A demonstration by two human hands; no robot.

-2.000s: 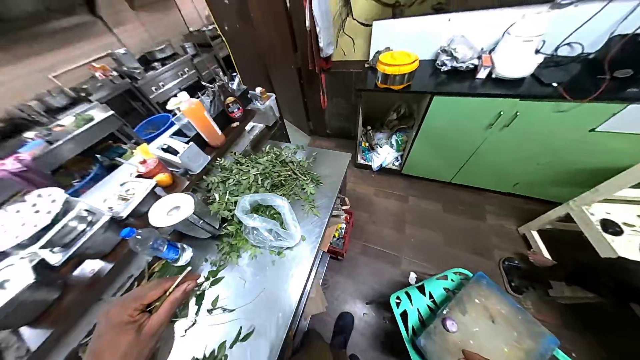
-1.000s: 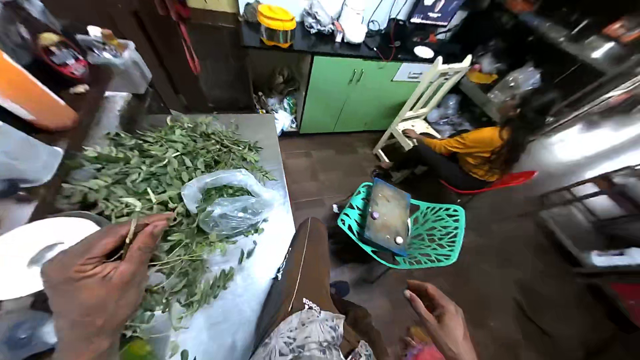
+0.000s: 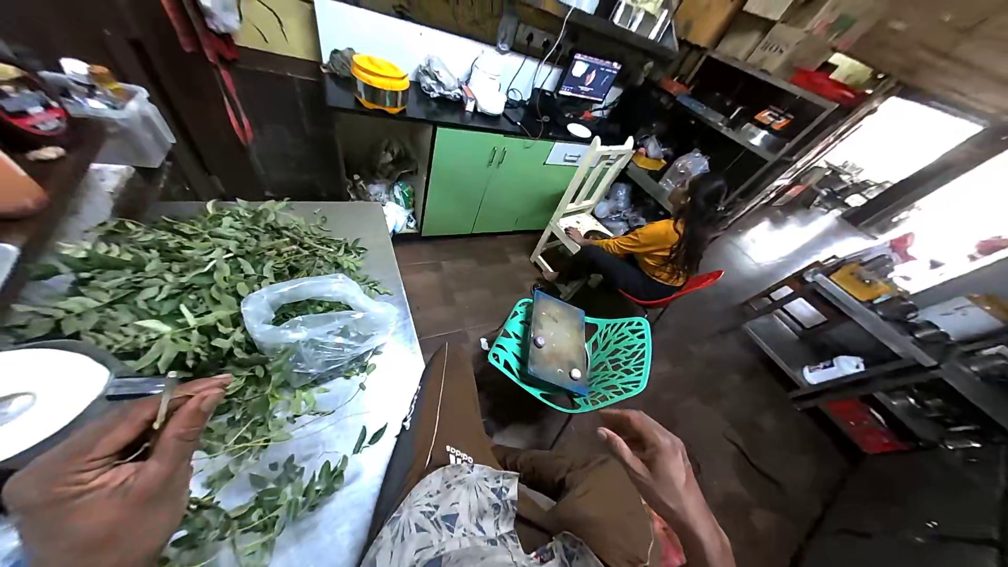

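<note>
My left hand (image 3: 118,465) pinches a thin stem (image 3: 165,400) between thumb and fingers, over the near left part of the metal table (image 3: 358,228). Beyond it lies a large heap of leafy green sprigs (image 3: 197,276). A clear plastic bag (image 3: 319,331), its mouth open with leaves inside, rests at the heap's right side. Nearer me, loose sprigs (image 3: 268,496) lie on the table. My right hand (image 3: 657,465) hangs above my lap, fingers apart, holding nothing. Below and beyond it is a green plastic chair (image 3: 618,358) carrying a flat, blue-edged board (image 3: 557,339).
A person in an orange top (image 3: 654,248) sits on a red chair (image 3: 693,291) beside a cream wooden chair (image 3: 583,189). Green cabinets (image 3: 492,181) stand beyond the table, with a yellow-lidded container (image 3: 380,83) on the counter. Metal shelving (image 3: 866,339) is at right. A white round lid (image 3: 47,398) sits at left.
The view has swung right, bringing the seated person and the right shelving into sight. My right hand, hardly visible two seconds ago, is now plainly in view. My left hand still pinches a stem.
</note>
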